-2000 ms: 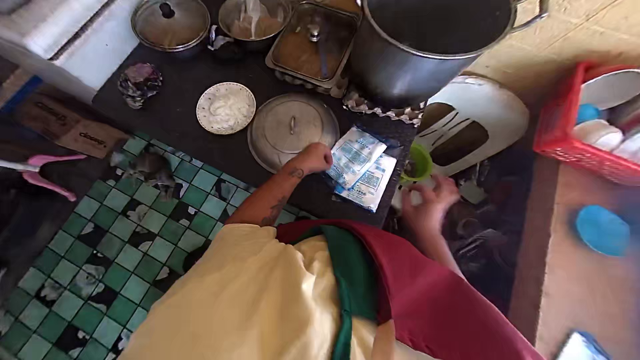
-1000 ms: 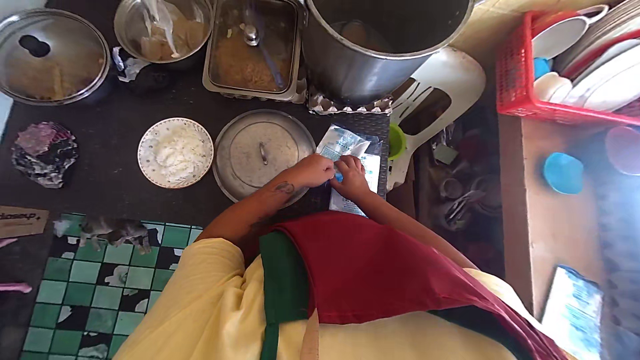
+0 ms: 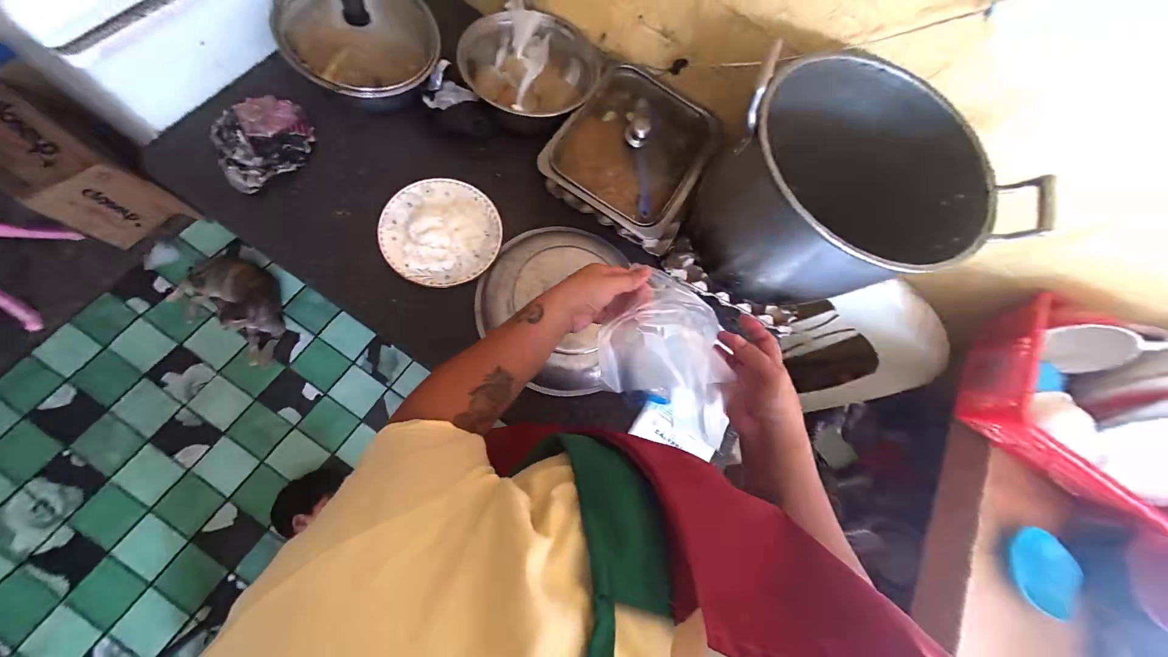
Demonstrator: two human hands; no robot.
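Note:
A clear plastic bag [image 3: 662, 342] is held between both hands, its film loose and crumpled. My left hand [image 3: 607, 297] pinches its upper left edge, above a round metal lid [image 3: 516, 274]. On the bag's other side, my right hand [image 3: 757, 379] holds it with curled, partly spread fingers. A white packet with blue marks and writing [image 3: 673, 431] shows under the bag's lower end, partly covered. Left of the lid, a patterned plate [image 3: 399, 230] bears white powder [image 3: 440, 235].
Behind are a large metal pot [image 3: 776, 246], a lidded rectangular food pan [image 3: 558, 151], a bowl [image 3: 465, 55] and a lidded pan [image 3: 429, 59]. A red basket of dishes [image 3: 1004, 392] stands right. A cat [image 3: 239, 290] is on the tiled floor, near a person's head [image 3: 306, 500].
The hands, together over the packets a second ago, are now farther apart with the clear bag spread between them. The view has swung and turned.

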